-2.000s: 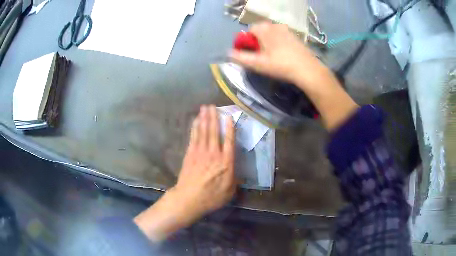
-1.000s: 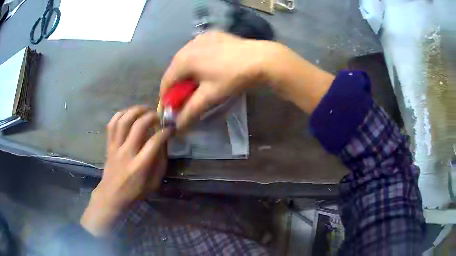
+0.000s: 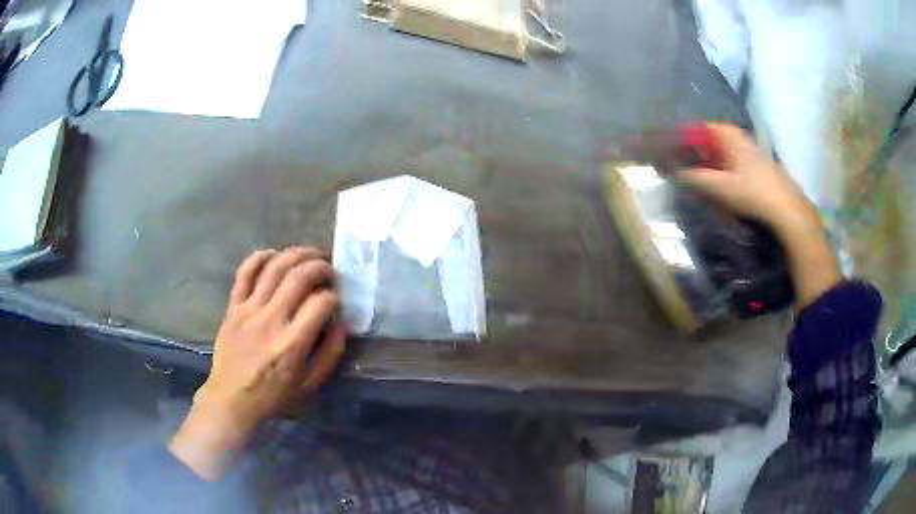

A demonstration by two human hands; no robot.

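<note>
The white backing sheet (image 3: 460, 276) lies in front of me, folded inward at both sides and along the pointed far edge. The grey pocket template (image 3: 407, 291) shows between the folds. My left hand (image 3: 281, 326) rests at the sheet's left edge with curled fingers; whether it pinches anything is hidden. My right hand (image 3: 748, 181) grips the steam iron (image 3: 693, 241) by its red handle, to the right of the folded piece and apart from it. The iron is blurred and appears tilted. No beige pocket piece shows.
Stack of white sheets (image 3: 201, 55) at upper left, scissors (image 3: 95, 80) beside it. Finished pockets (image 3: 30, 186) at the left edge. Beige pocket pieces (image 3: 462, 22) at the far side. The padded table's rounded front edge (image 3: 542, 387) runs near me; a pale surface (image 3: 804, 60) stands right.
The iron has moved from over the piece to the far right in my right hand. The folded piece is now uncovered. My left hand stays at its left side.
</note>
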